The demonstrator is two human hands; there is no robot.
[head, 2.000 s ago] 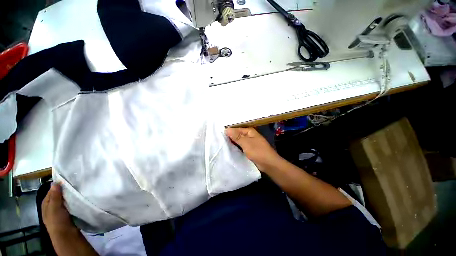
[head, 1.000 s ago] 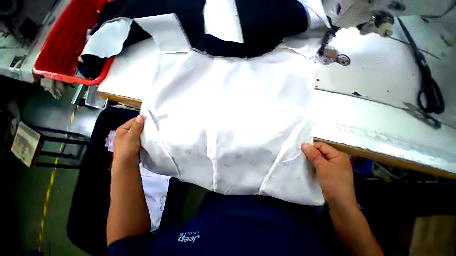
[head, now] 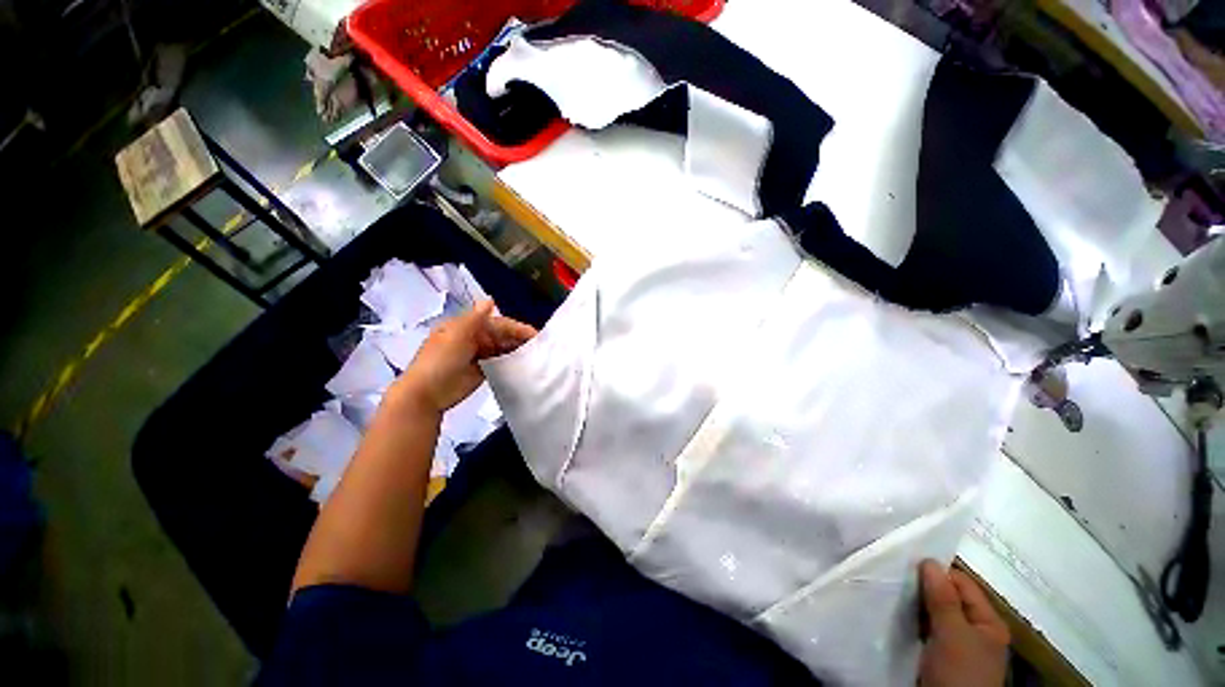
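A large white panel [head: 752, 430] with several seams lies over the table edge and my lap. Black garment fabric [head: 961, 201] joins it along its far edge. My left hand [head: 464, 352] holds the panel's left corner between thumb and fingers. My right hand [head: 961, 624] holds its near right edge, partly cut off by the picture's bottom. The sewing machine head [head: 1175, 322] is at the far right; the presser foot [head: 1068, 352] is at the panel's right corner. Whether the needle is in the cloth cannot be told.
A red plastic basket [head: 423, 61] holds cloth at the table's far left. A black bin [head: 202, 443] with white pieces [head: 363, 389] is left of my lap. A wooden stool [head: 168, 168] stands beyond. Black shears [head: 1190, 550] and thread snips [head: 1155, 607] lie at right on the table [head: 1075, 470].
The view has swung left, bringing the bin and stool into fuller view. Both hands still hold the panel; its left corner is now lifted and pulled out over the bin's side.
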